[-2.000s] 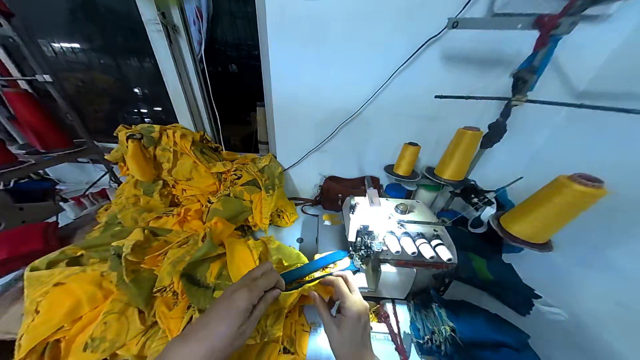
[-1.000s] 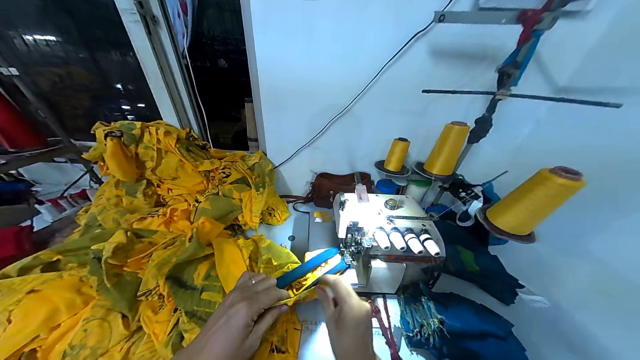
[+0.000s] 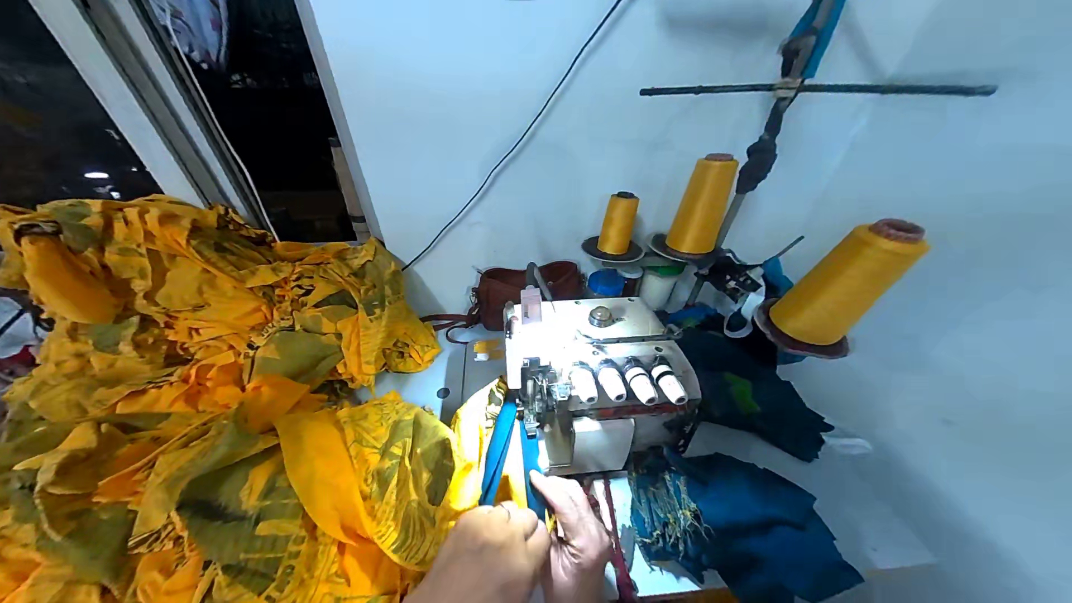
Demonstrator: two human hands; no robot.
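A white overlock sewing machine point(image 3: 620, 360) stands on the table with its lamp lit. Blue fabric strips point(image 3: 500, 448) run from its presser foot area towards me, beside yellow patterned fabric point(image 3: 410, 469). My left hand point(image 3: 494, 544) pinches the left blue strip, its fingers curled. Close against it, my right hand point(image 3: 574, 528) holds the lower end of the right blue strip between thumb and fingers. The needle area is partly lost in glare.
A large heap of yellow-green fabric point(image 3: 193, 352) fills the left. Yellow thread cones point(image 3: 702, 205) stand behind the machine, near a brown leather bag point(image 3: 494, 293). Dark blue fabric pieces point(image 3: 754, 519) lie to the right. A white wall point(image 3: 452, 109) rises behind.
The blue strips, slanting across in front of the machine before, now run nearly straight towards me. My hands have come closer together, nearer the front of the table.
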